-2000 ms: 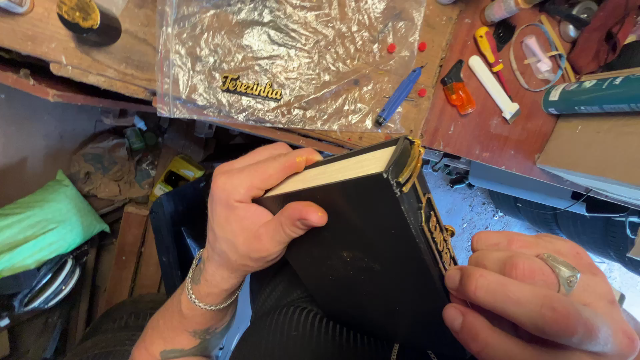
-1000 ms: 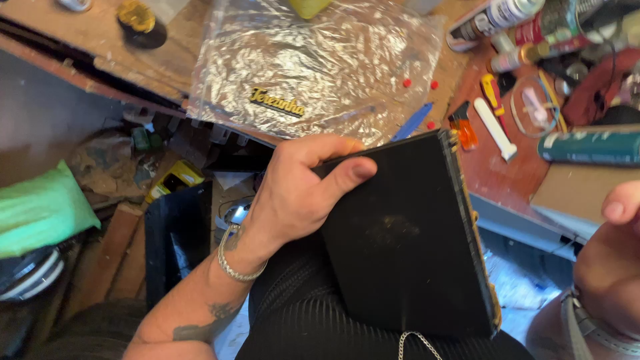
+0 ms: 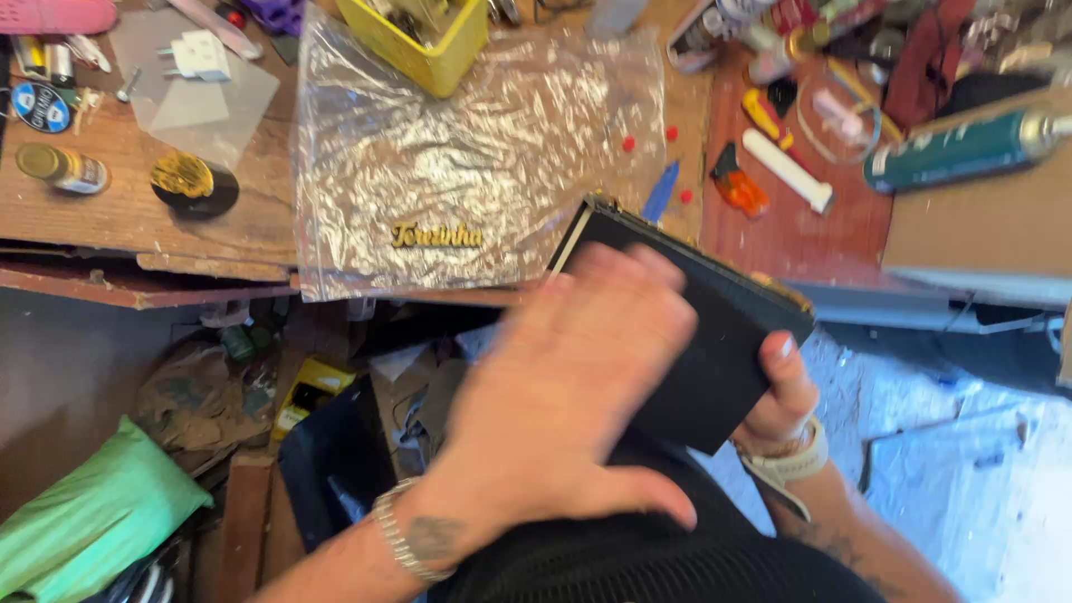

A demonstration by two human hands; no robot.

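A black hardcover book (image 3: pixel 703 360) is held tilted over my lap, its gold-trimmed spine toward the upper right. My right hand (image 3: pixel 783 389) grips its lower right corner, thumb on the cover. Across the cover's left part lies my left hand (image 3: pixel 578 394), blurred, palm down with the thumb spread; whether it touches the cover I cannot tell. Gold-and-black cut-out lettering (image 3: pixel 437 236) lies on a clear plastic bag (image 3: pixel 377 142) on the wooden bench. A blue tool or pen (image 3: pixel 662 193) sits just beyond the book's top corner.
A yellow bin (image 3: pixel 440 59) stands at the bag's far edge. On the left are a black container with a gold top (image 3: pixel 194 186) and a small bottle (image 3: pixel 63 167). To the right lie a white-handled tool (image 3: pixel 787 170), an orange-and-black object (image 3: pixel 739 182) and a green canister (image 3: pixel 955 151).
My left hand has left its grip on the book's edge and moved over the cover. My right hand, apart from the book a second ago, now holds its corner. The book has turned.
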